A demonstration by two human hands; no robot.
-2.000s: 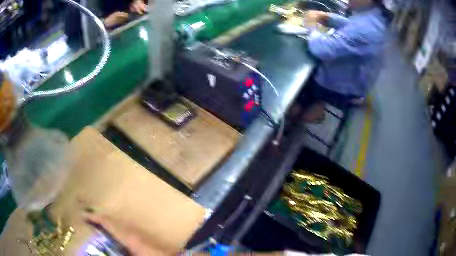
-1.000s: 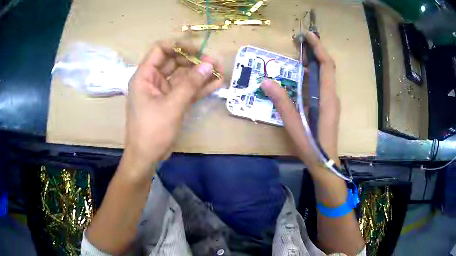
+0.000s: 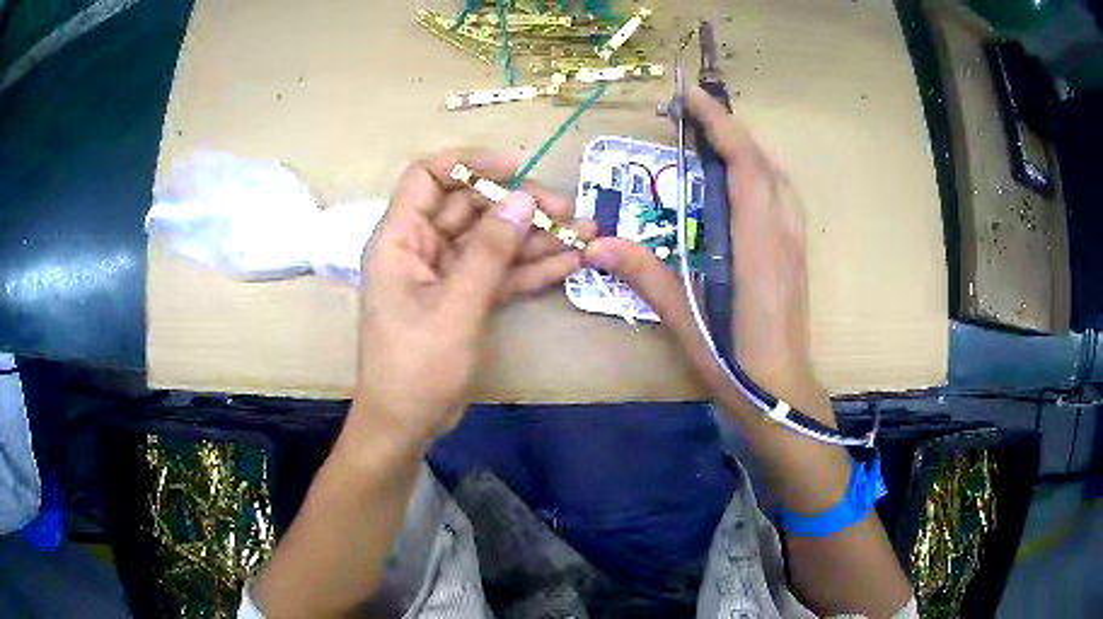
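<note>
My left hand [image 3: 442,296] holds a brass contact strip [image 3: 488,185] between thumb and fingers, tilted, with a green wire lead [image 3: 559,136] running up from it. My right hand [image 3: 762,260] holds the dark soldering iron [image 3: 714,181], its tip pointing away from me, with a pale feed tube [image 3: 692,284] along it. My right thumb touches the strip's lower right end. The white socket housing [image 3: 589,290] lies open on the mat behind the hands, partly hidden. A green circuit board [image 3: 659,227] and a dark block [image 3: 607,213] show inside it.
More brass strips [image 3: 496,97] with green wires lie at the mat's [image 3: 302,73] far side. A crinkled clear bag [image 3: 230,224] lies left of my left hand. Black bins of strips stand near me at left [image 3: 206,520] and right [image 3: 956,520]. A tray [image 3: 992,266] is at right.
The view has shifted slightly. My hands have come together at the strip, and my right thumb has moved from the circuit board to the strip's end.
</note>
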